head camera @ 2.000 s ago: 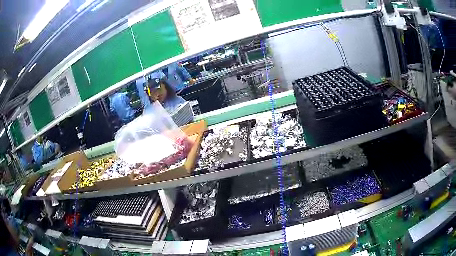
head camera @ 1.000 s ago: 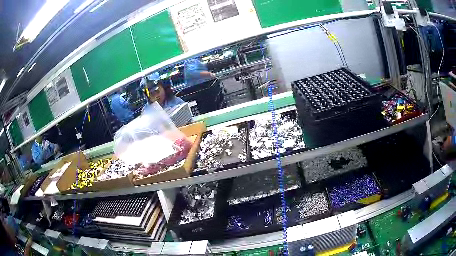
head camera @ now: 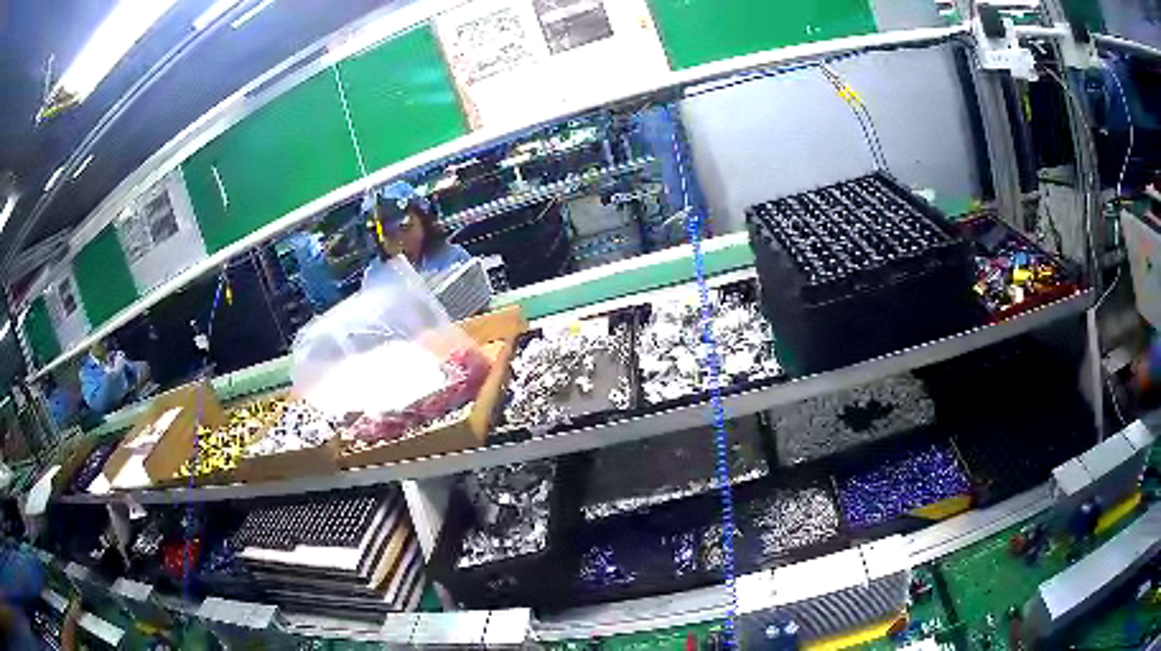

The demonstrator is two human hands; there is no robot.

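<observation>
Neither of my hands is in the picture. Large green circuit boards (head camera: 970,575) lie in a row along the bottom edge, cut off by it. A finned heat sink (head camera: 821,598) stands on the board at the bottom centre-right, with a yellow strip (head camera: 851,635) beneath. Another finned heat sink (head camera: 1103,473) stands at the right. More silver heat sinks (head camera: 458,630) show along the bottom left. A coiled blue cord (head camera: 716,420) hangs down across the view.
The upper shelf holds bins of silver parts (head camera: 567,371), a black component tray stack (head camera: 859,274) and cardboard boxes (head camera: 499,382) with a plastic bag (head camera: 369,337). The lower shelf holds bins of blue parts (head camera: 901,483) and stacked trays (head camera: 337,541). A person (head camera: 414,242) is behind.
The blue-sleeved figure behind the shelf has moved right. At the far left edge, a blue-clad person's part now shows lower down. The boards and bins look unchanged.
</observation>
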